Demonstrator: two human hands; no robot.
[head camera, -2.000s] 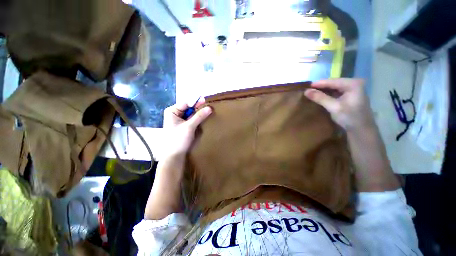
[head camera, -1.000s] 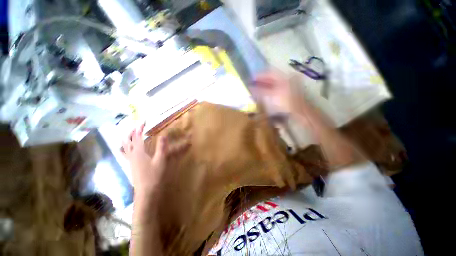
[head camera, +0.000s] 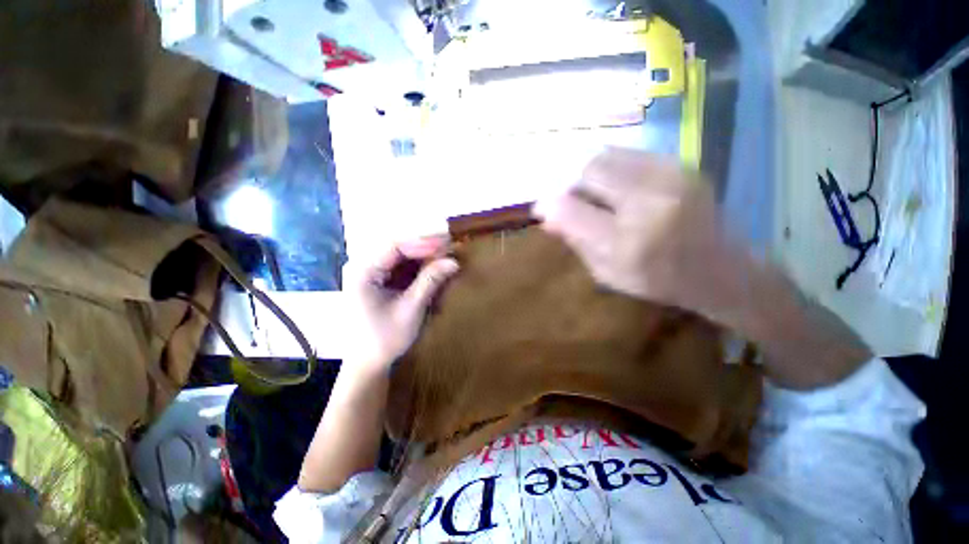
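A brown bag body lies over my lap and reaches up to the white machine bed. Its upper edge carries a darker reddish-brown edge strip. My left hand pinches the left corner of that edge between thumb and fingers. My right hand is over the right part of the edge, its fingertips at the strip; it is blurred, and whether it holds a tool is hidden. The sewing template, white with a long slot and yellow end pieces, lies beyond the bag, apart from it.
The machine head stands at upper left. Brown bags with a hanging loop are piled at left. Thread snips on a dark cord lie on the right table beside a clear plastic sleeve. A control screen is at upper right.
The view has swung back from a blurred tilt to level. My right hand has come from beside the template's right end to the bag edge. My left hand now pinches the edge's left corner.
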